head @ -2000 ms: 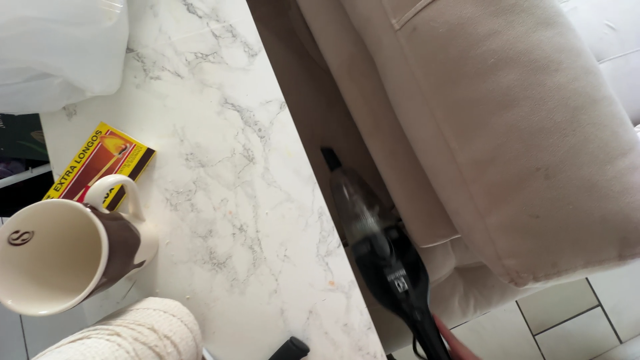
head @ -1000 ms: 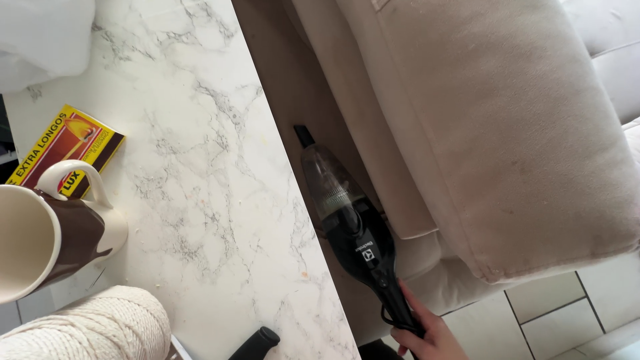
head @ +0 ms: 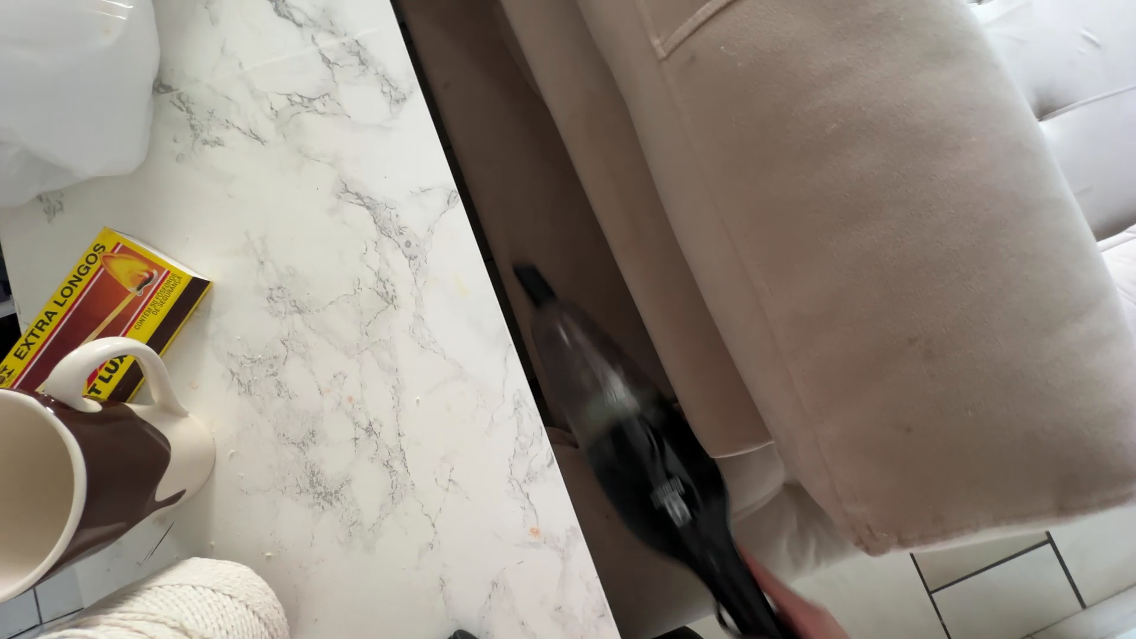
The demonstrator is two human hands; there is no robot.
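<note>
A black handheld vacuum cleaner (head: 657, 470) with a clear dust cup slants between the marble-patterned tabletop (head: 355, 293) and the beige sofa (head: 852, 266). Its narrow black nozzle points up and left, beside the table's edge and over the sofa's lower side. One hand (head: 790, 595) grips the handle at the bottom of the view; it enters from the lower right and appears to be my right hand. Part of it lies behind the handle. The vacuum looks blurred. My left hand is out of view.
On the table's left side are a brown and cream mug (head: 115, 461), a yellow and red matchbox (head: 169, 275), a roll of white cord (head: 195, 603) and a whitish plastic bag (head: 71, 89). Floor tiles (head: 994, 577) show at the lower right.
The vacuum stays in the hand in all frames, its nozzle shifting slightly along the gap between table and sofa. A black object at the table's bottom edge has mostly left the view.
</note>
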